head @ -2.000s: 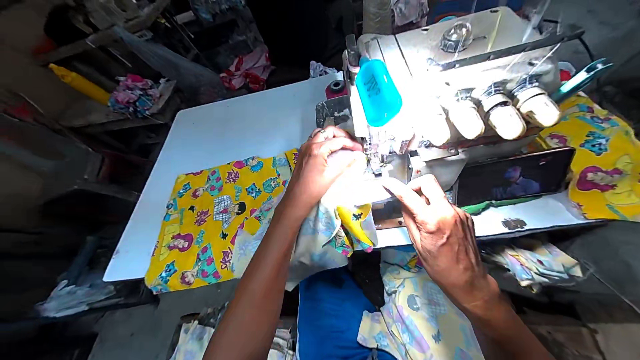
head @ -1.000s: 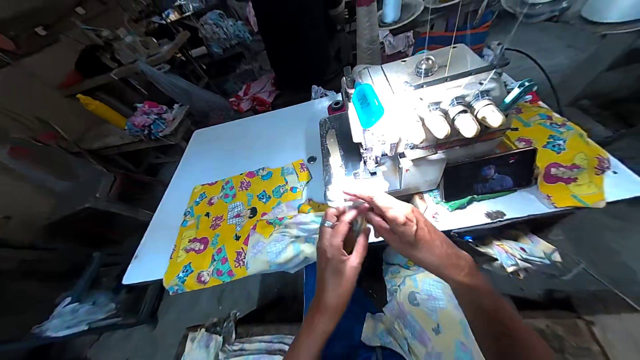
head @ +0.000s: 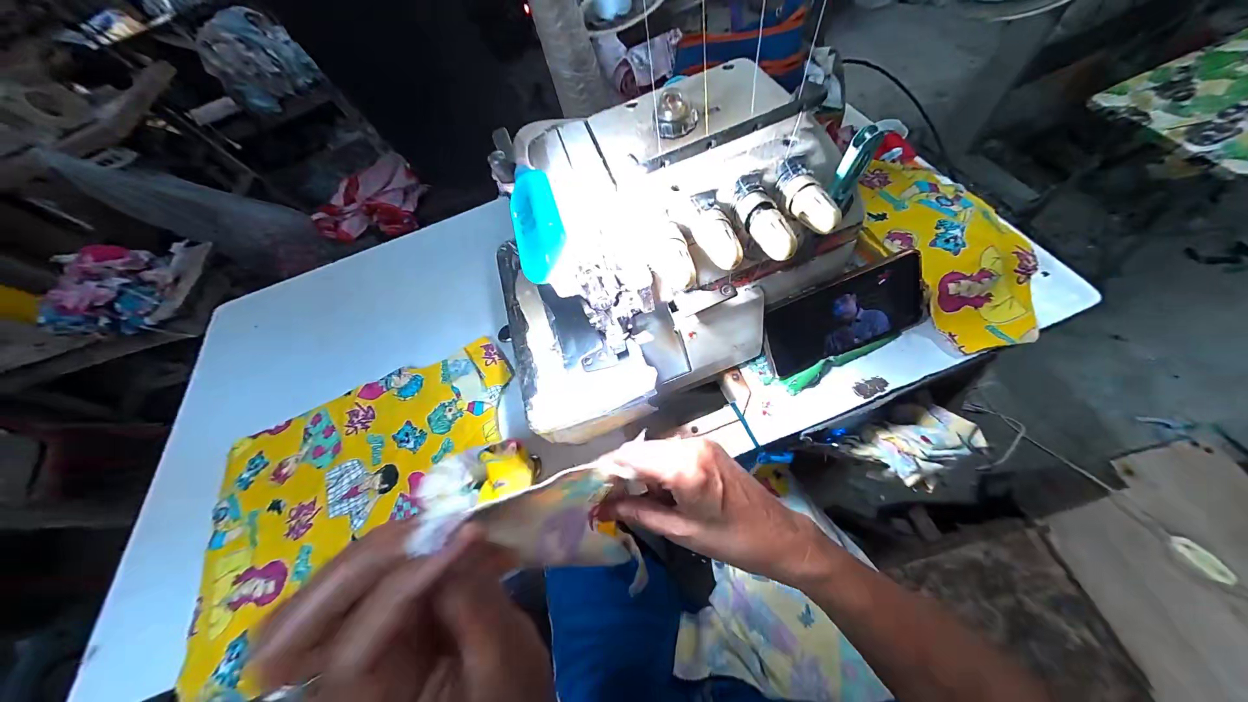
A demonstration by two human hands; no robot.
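Observation:
My right hand [head: 717, 502] pinches one end of a small printed fabric piece [head: 561, 517] between thumb and fingers. Nearer and blurred, my left hand [head: 419, 614] is at the other end of that piece; its grip is not clear. Both hands are in front of a white overlock sewing machine [head: 721, 336], whose needle area glares under a lamp. Left of the machine, yellow fabric with printed figures [head: 361, 468] lies flat on the white table [head: 341, 322]. Pale printed fabric [head: 780, 634] rests over my lap.
A phone [head: 848, 312] showing a video leans against the machine's front. More yellow fabric [head: 975, 263] lies at the table's right end. Fabric scraps [head: 916, 444] hang below the table edge. Red and white cloth [head: 369, 200] sits behind the table. Threads run upward from the machine.
Two seconds ago both hands were at the needle area with fabric. They have since come away toward my lap, and the fabric piece is now stretched in front of the machine.

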